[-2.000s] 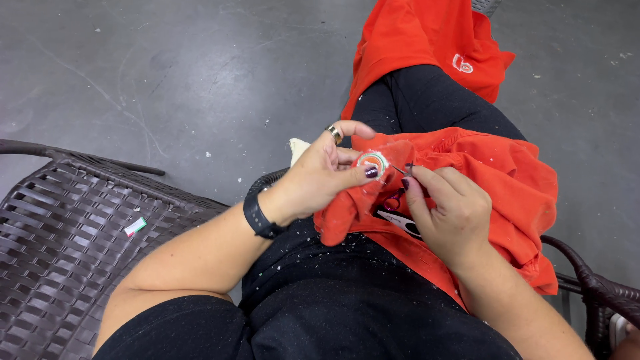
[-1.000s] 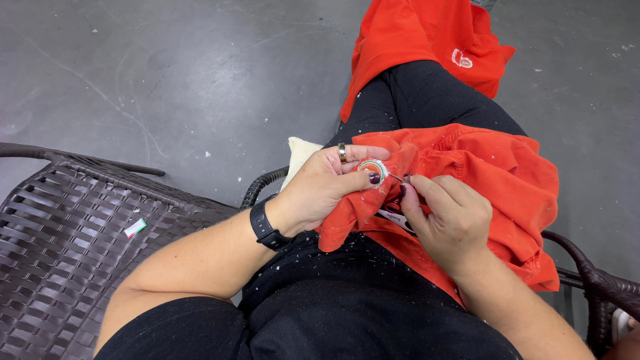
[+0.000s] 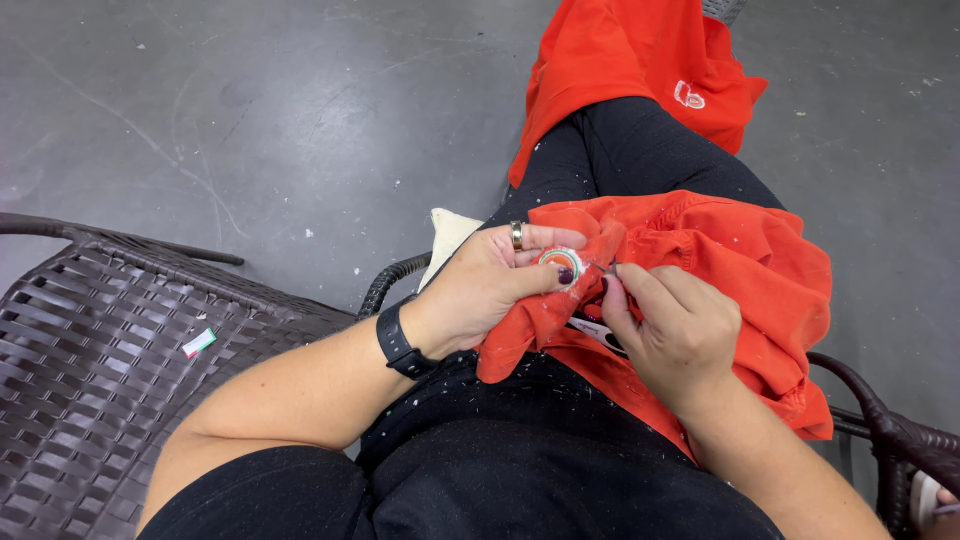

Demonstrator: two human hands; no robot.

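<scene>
An orange-red fabric garment (image 3: 720,247) lies bunched across my lap. My left hand (image 3: 502,281) grips a fold of it, thumb on the edge of a round embroidered patch (image 3: 560,264) ringed in white and green, with whitish fuzz around it. Close to the patch's right side, my right hand (image 3: 667,322) pinches a small pointed metal tool (image 3: 604,267), perhaps tweezers or thin snips; most of it is hidden by the fingers. Beneath that hand, a white and black item (image 3: 596,330) bearing writing rests on the cloth, partly covered.
Another orange-red garment (image 3: 600,67) with a white emblem drapes over my lower legs. A brown woven chair (image 3: 97,375) with a small white, green and red scrap (image 3: 199,343) stands at left. A cream cloth (image 3: 450,236) sits beside my thigh. Dark armrests flank me; part of a foot shows at lower right.
My left hand has shifted slightly on the fabric, its fingers now lying straighter behind the patch than two seconds ago. The right hand stays near the patch with the tool.
</scene>
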